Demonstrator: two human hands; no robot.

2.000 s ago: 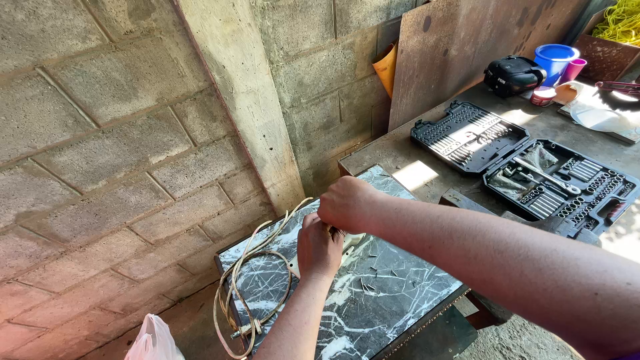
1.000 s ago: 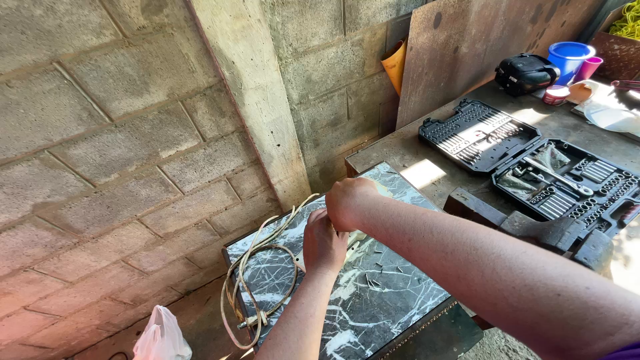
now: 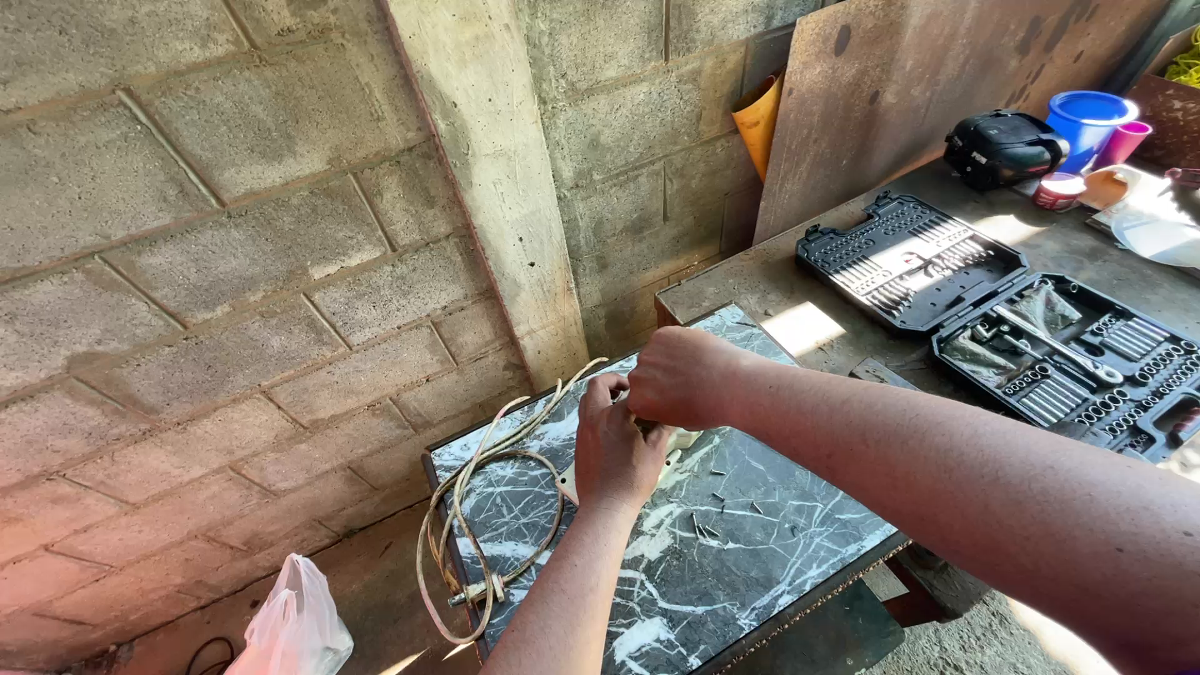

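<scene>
My left hand (image 3: pixel 619 445) and my right hand (image 3: pixel 689 380) meet over the marble-patterned tabletop (image 3: pixel 769 562), fingers curled around something small that they mostly hide. Part of a pale, flat piece (image 3: pixel 568 485) shows beside my left hand, and more of it shows under the right. Several small screws (image 3: pixel 703 527) lie loose on the tabletop to the right of my left wrist. A coiled, pale electric cable (image 3: pixel 459 506) with a plug (image 3: pixel 483 591) hangs over the left edge of the tabletop.
On the workbench at right lies an open socket set case (image 3: pixel 1059 356). Behind it are a black bag (image 3: pixel 1003 150), a blue bucket (image 3: pixel 1087 127) and a pink cup (image 3: pixel 1120 145). A block wall (image 3: pixel 262 244) stands behind the table. A plastic bag (image 3: pixel 295 619) is at lower left.
</scene>
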